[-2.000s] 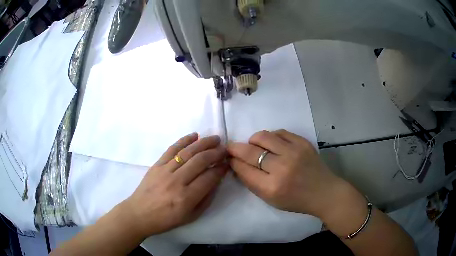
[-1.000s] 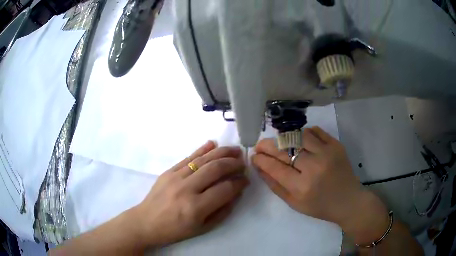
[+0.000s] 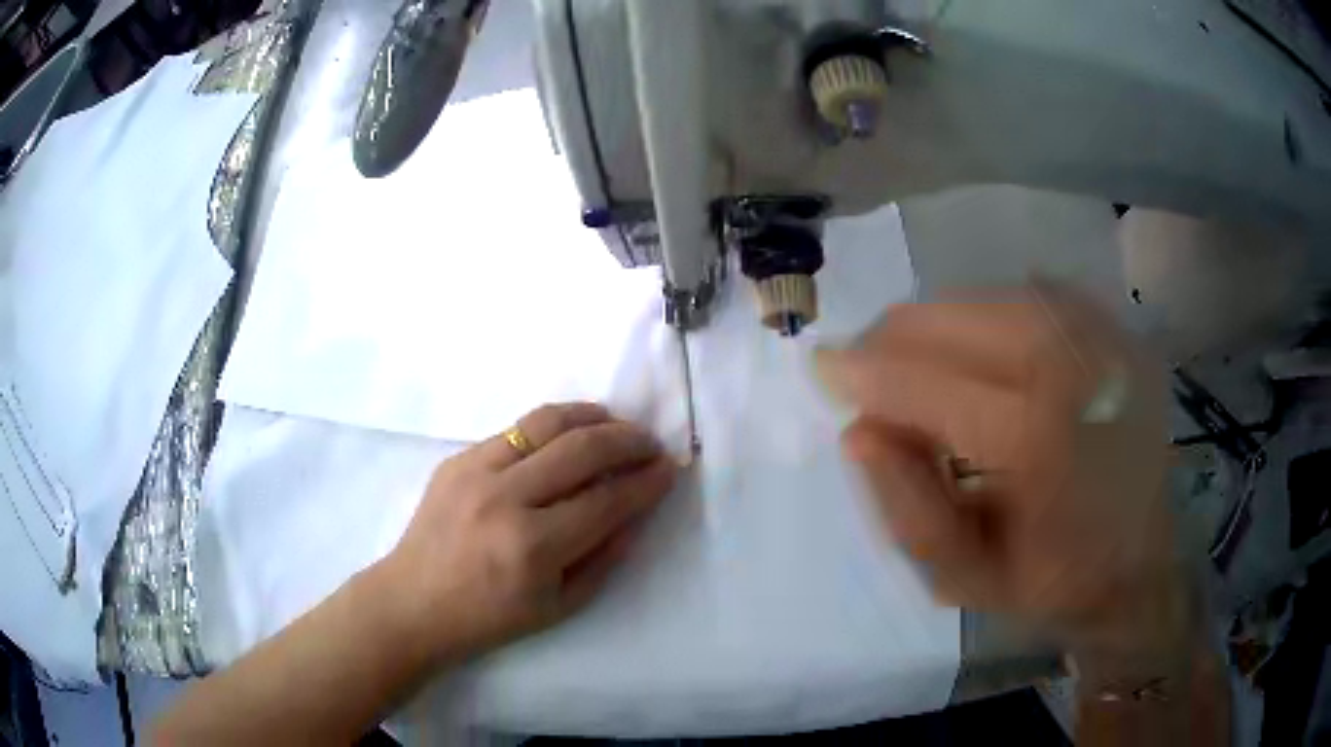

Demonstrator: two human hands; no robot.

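Observation:
A white fabric panel [image 3: 394,321] lies under the sewing machine head. A narrow seam [image 3: 688,387] runs from the presser foot [image 3: 682,307] toward me. My left hand [image 3: 548,511], with a yellow ring, lies flat on the fabric, fingertips beside the near end of the seam. My right hand [image 3: 1007,453] is raised off the fabric to the right and motion-blurred. Its fingers are curled. Whether it holds something small cannot be told.
The machine head [image 3: 745,117] with cream knobs [image 3: 788,299] is above the fabric. A grey plastic-wrapped oval [image 3: 416,88] hangs left of it. A second white piece [image 3: 102,292] lies on silvery covering [image 3: 161,555] at left. Dark snips [image 3: 1214,416] lie at right.
My right hand has left the seam and moved right, off the fabric. My left hand stays by the seam. The view has shifted, so the machine head sits higher than a second ago.

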